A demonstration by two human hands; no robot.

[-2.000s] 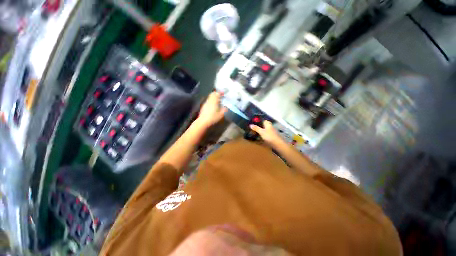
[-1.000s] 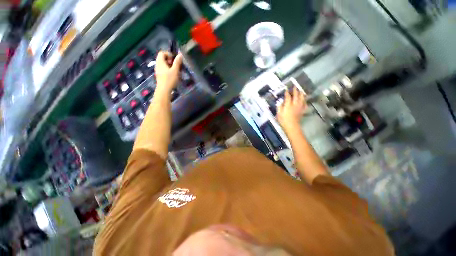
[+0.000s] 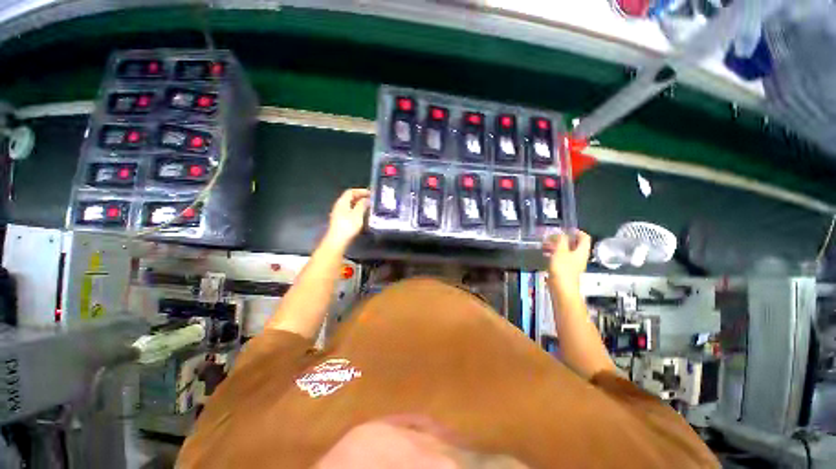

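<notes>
A clear blister tray [image 3: 412,231] lies in front of me, on top of what looks like a tray stack. It holds two rows of black device housings [image 3: 470,200] with red round spots and mostly white or silver patches. My left hand [image 3: 348,213] is at the tray's front left corner. My right hand [image 3: 568,253] is at its front right corner, fingers on the rim. Both hands hold the tray by its corners. How far under the rim the fingers reach is hidden.
Another tray stack [image 3: 229,174] of housings stands at left on the dark green bench [image 3: 307,165]. A small white fan [image 3: 648,240] and red wrapping [image 3: 579,158] are at right. Benchtop machines stand near me on both sides, one with a housing [image 3: 632,340] in its fixture.
The view has turned towards the trays. My left hand has moved from the housings to the tray's left corner. My right hand has left the machine's fixture and is on the right corner.
</notes>
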